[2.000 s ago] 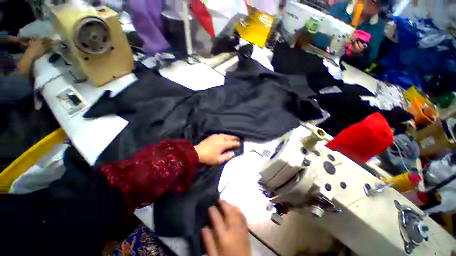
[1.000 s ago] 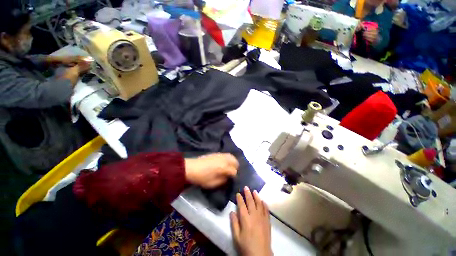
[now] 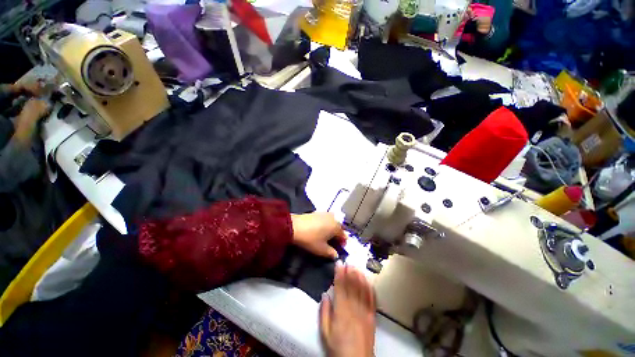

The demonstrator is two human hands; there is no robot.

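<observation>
Rumpled black cloth [image 3: 230, 139] lies over the white table, with its near part running to the machine's left end. My left hand [image 3: 319, 233], in a dark red sleeve, has its fingertips on the cloth's edge beside the needle area of the white sewing machine [image 3: 480, 237]. I cannot tell if the fingers pinch it. My right hand [image 3: 348, 314] lies flat and palm down on the machine bed, near the cloth's right edge. The presser foot and needle are hardly visible between machine head and hands.
A cream sewing machine [image 3: 108, 80] stands far left, with a person's hands [image 3: 31, 108] beside it. A yellow-rimmed container [image 3: 49, 258] is at left. A red fuzzy cone [image 3: 487, 145] and a yellow-pink cone [image 3: 560, 200] stand behind the white machine. More black cloth pieces [image 3: 397, 70] lie behind.
My left hand has moved right to the needle area, bringing the cloth's near edge along. My right hand has stayed on the bed close to it. The view has shifted.
</observation>
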